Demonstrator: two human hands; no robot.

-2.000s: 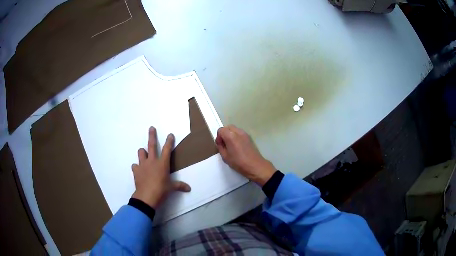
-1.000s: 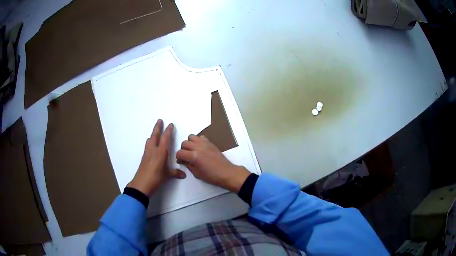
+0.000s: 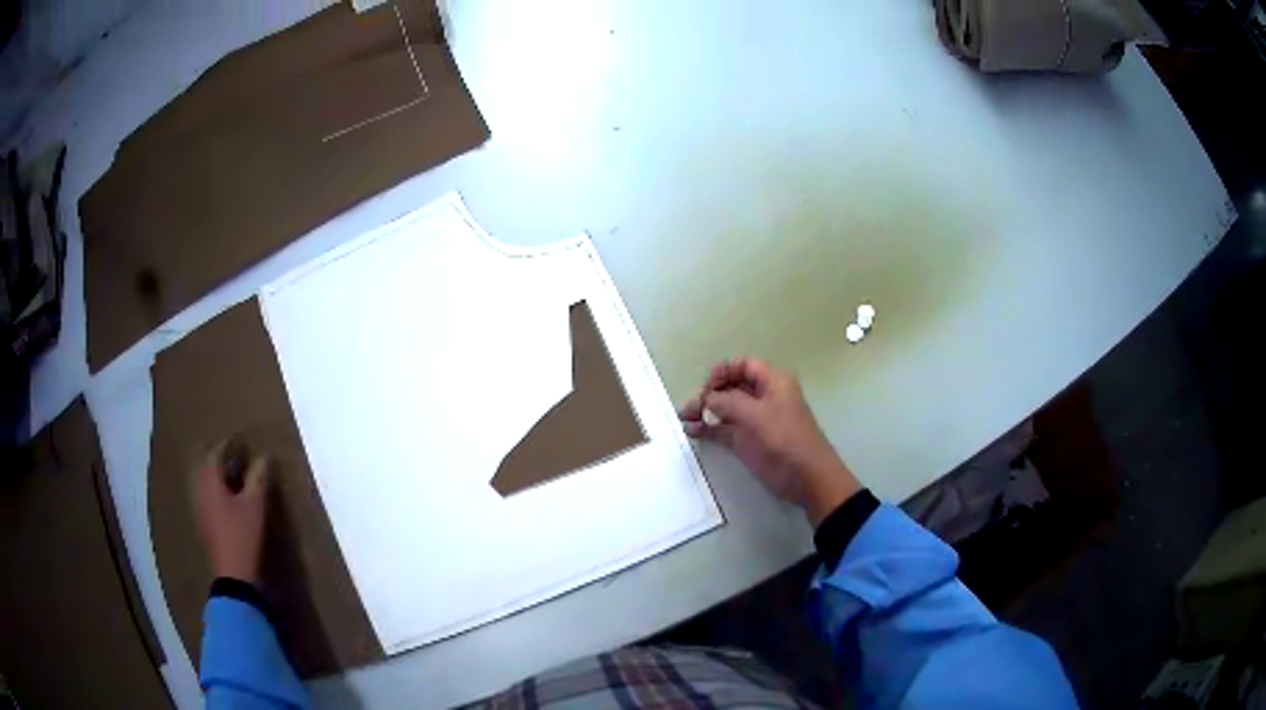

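Observation:
The white card template [image 3: 417, 402] lies flat on a brown cut panel [image 3: 208, 375], which shows to its left and through the angular window. My left hand [image 3: 233, 511] is over the bare part of the panel, off the card, fingers curled and slightly blurred; whether it touches or grips cloth is unclear. My right hand [image 3: 750, 423] is just right of the card's right edge, with a small white piece of tailor's chalk [image 3: 711, 415] pinched in the fingertips.
Another brown panel with a thin white angled line [image 3: 278, 153] lies at the upper left. Brown layers [image 3: 70, 555] lie at the left edge. Spare chalk pieces [image 3: 859, 325] lie on the white table [image 3: 1027, 278]. A tan bundle [image 3: 1034, 33] sits at the top right.
My left hand has left the card and moved left over the brown cloth. My right hand has moved right, off the card. The whole window is now uncovered.

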